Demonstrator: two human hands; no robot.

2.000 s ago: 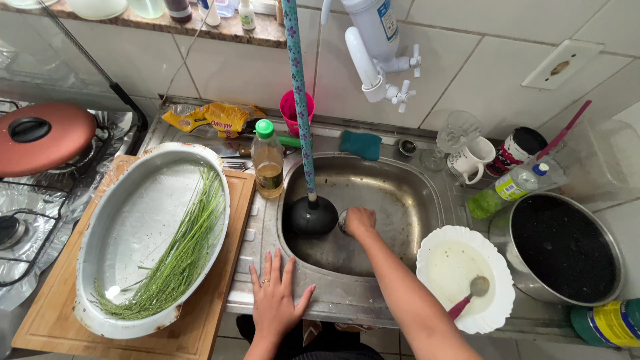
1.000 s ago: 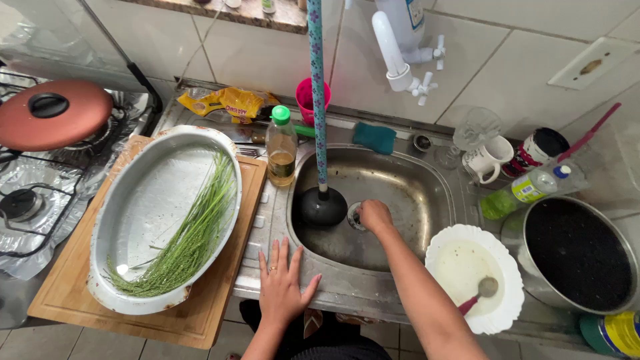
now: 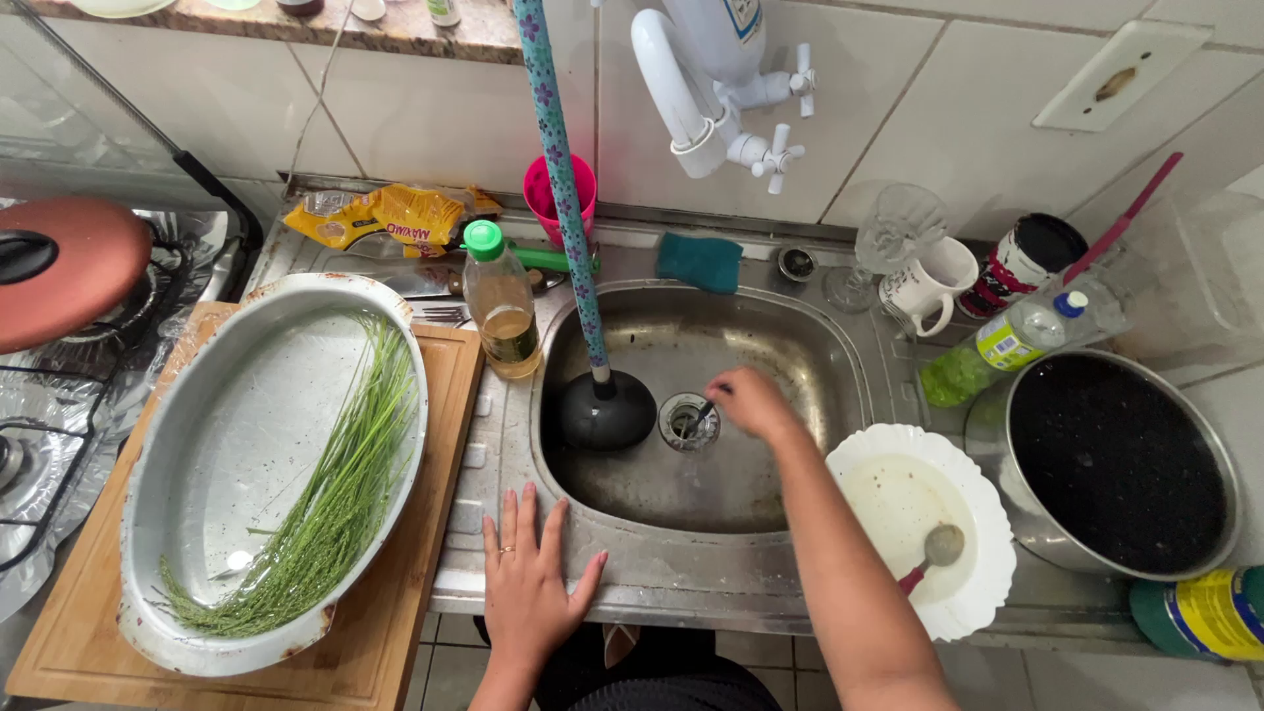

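Observation:
My right hand (image 3: 749, 397) is closed around the end of a thin dark-handled utensil (image 3: 703, 413), its lower end in the drain opening (image 3: 688, 422) of the steel sink (image 3: 750, 494). My left hand (image 3: 533, 573) lies flat on the sink's front rim with fingers spread, holding nothing. Left of the drain stands a plunger, its black rubber cup (image 3: 607, 410) on the basin floor and its flower-patterned handle (image 3: 558, 148) rising upward. Behind the basin are a teal sponge (image 3: 699, 262) and a drain strainer (image 3: 795, 263). A white plastic faucet (image 3: 676, 94) hangs above.
Left, an oval enamel basin (image 3: 148, 474) with green stalks (image 3: 326, 513) sits on a wooden board (image 3: 59, 642), beside the stove. A bottle (image 3: 501, 306) stands left of the sink. Right are a white scalloped bowl (image 3: 987, 553), a pot (image 3: 1126, 464), a mug (image 3: 928, 281) and a green-liquid bottle (image 3: 997, 346).
A thin utensil now shows between my right hand and the drain; the hand sits slightly right of the opening. My left hand stays on the front rim.

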